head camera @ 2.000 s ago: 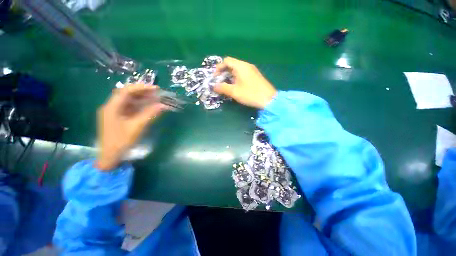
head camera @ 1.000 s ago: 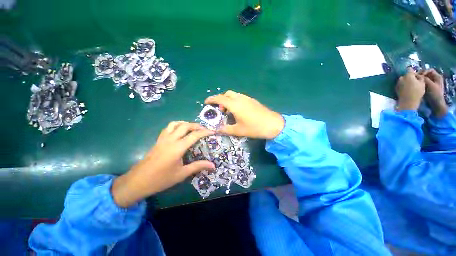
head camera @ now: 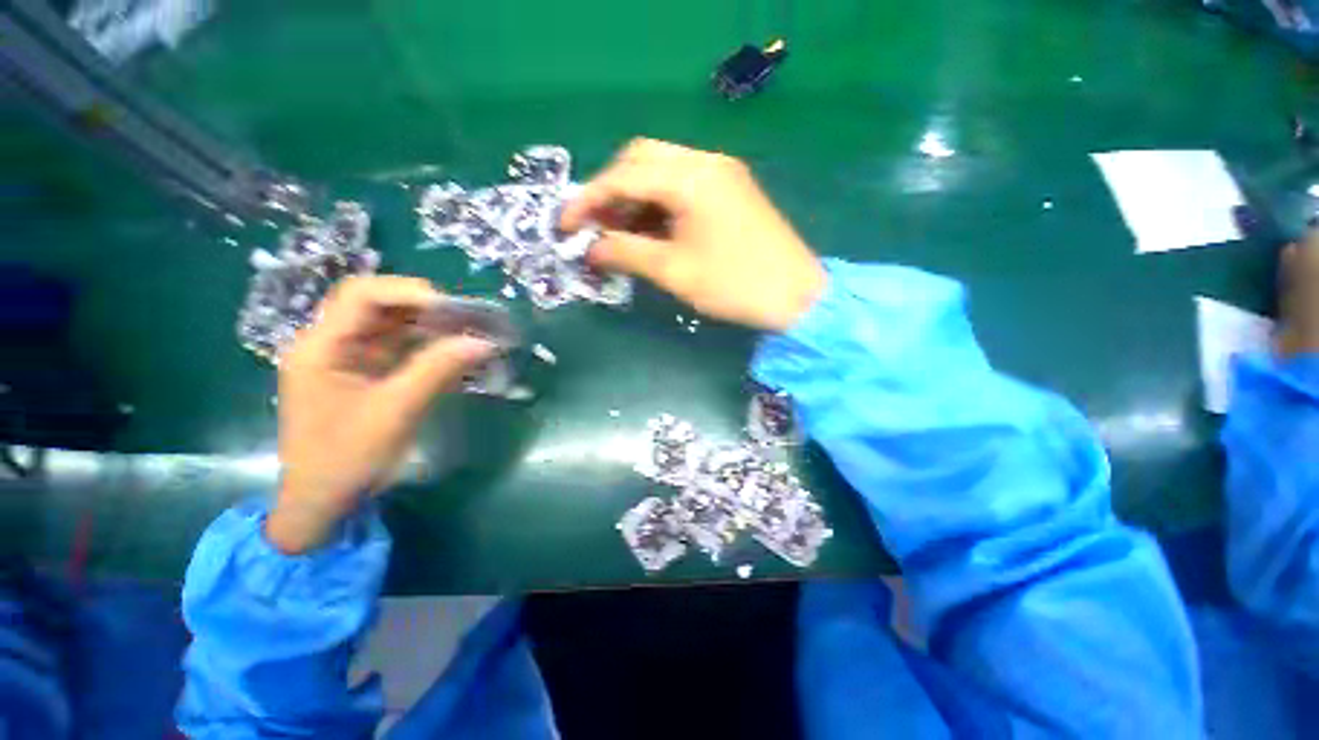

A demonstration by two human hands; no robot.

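Observation:
My left hand (head camera: 355, 383) holds a blurred grey-white module (head camera: 485, 344) between thumb and fingertips, above the green surface just right of the left module pile (head camera: 297, 278). My right hand (head camera: 694, 231) reaches over the right side of the centre-left module pile (head camera: 499, 224), thumb and fingertips pinched near a small white piece; whether they grip it is not clear. A front module pile (head camera: 723, 499) lies near the bench edge, its upper right part beside my right sleeve.
A dark square part (head camera: 748, 68) lies at the top. White paper sheets (head camera: 1169, 200) lie at right, near a neighbour's blue sleeve and hand. A grey metal arm (head camera: 130, 116) enters from the upper left. Small white bits (head camera: 689, 321) lie on the green surface.
My hands have moved apart from the front pile: the left to the left with a module, the right up to the centre-left pile. The view has shifted too.

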